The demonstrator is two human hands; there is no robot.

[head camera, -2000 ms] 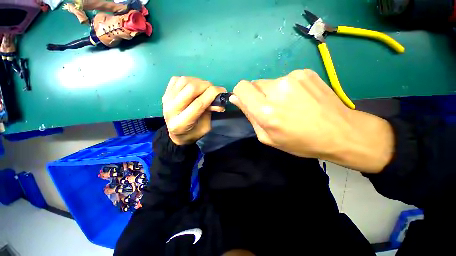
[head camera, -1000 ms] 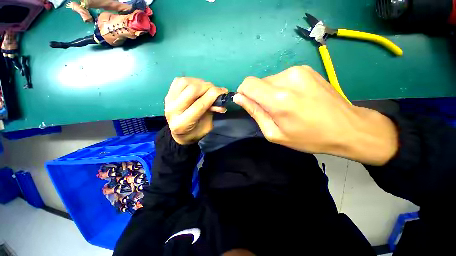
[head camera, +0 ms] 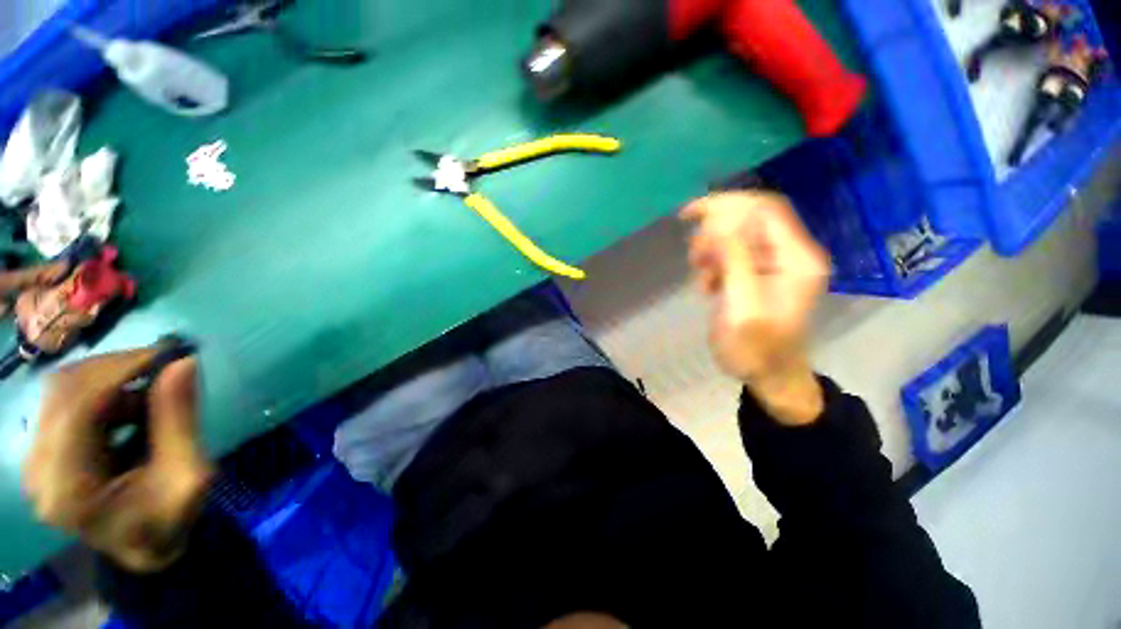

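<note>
My left hand is at the lower left over the bench edge, blurred, with a small black part between thumb and fingers. The part's exact shape cannot be told. My right hand is off the bench's front edge at the right, blurred, with fingers curled; whether it holds anything cannot be told. Side cutters with yellow handles lie open on the green bench between the hands. A figure body with red hair lies at the left, partly cut off by the picture edge.
A red and black heat gun lies at the back right. A white bottle, dark-handled pliers, small pale pieces and crumpled white wipes are at the back left. A blue tray holds figures. A blue crate is below right.
The view has swung to the right. My hands, earlier together at a small black part, are now far apart. The black part is in my left hand.
</note>
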